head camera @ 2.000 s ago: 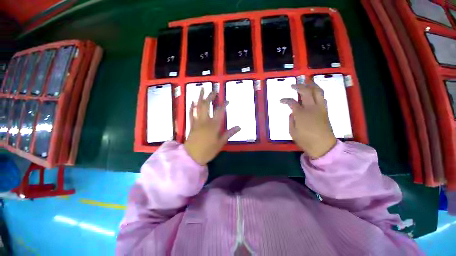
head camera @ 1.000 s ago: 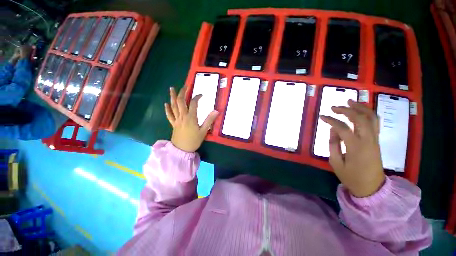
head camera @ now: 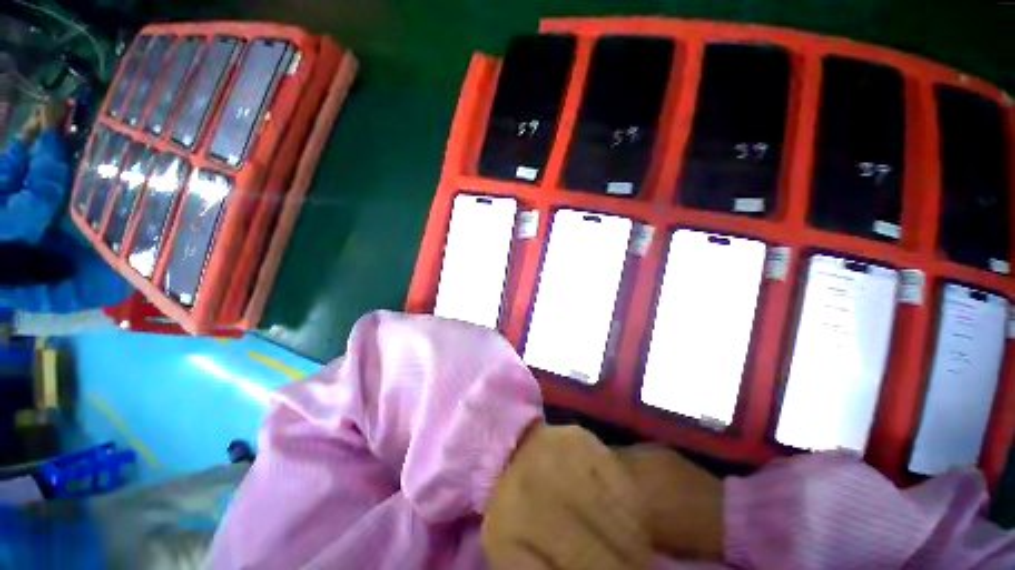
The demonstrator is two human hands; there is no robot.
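Note:
The red-orange foam tray (head camera: 475, 123) holds two rows of smartphones in pockets. The near row's screens are lit white, such as the left phone (head camera: 476, 262); the two rightmost, including this phone (head camera: 843, 351), show faint text lines. The far row's screens, such as this black phone (head camera: 743, 128), are dark, most with a pale "59"-like mark. My left hand (head camera: 570, 501) and right hand (head camera: 673, 501) are together below the tray's near edge, the left partly covering the right. Their fingers are mostly hidden or cut off, so their grip cannot be told.
Stacked trays with phones (head camera: 262, 167) lie to the left on the dark green bench (head camera: 367, 167). A person's blue sleeve (head camera: 39, 184) shows at the far left. Below are the blue floor (head camera: 223, 367) and a blue stool (head camera: 84, 473).
Both hands have left the phones and come together below the tray. The second phone from the right now shows text lines instead of plain white. The view has shifted closer.

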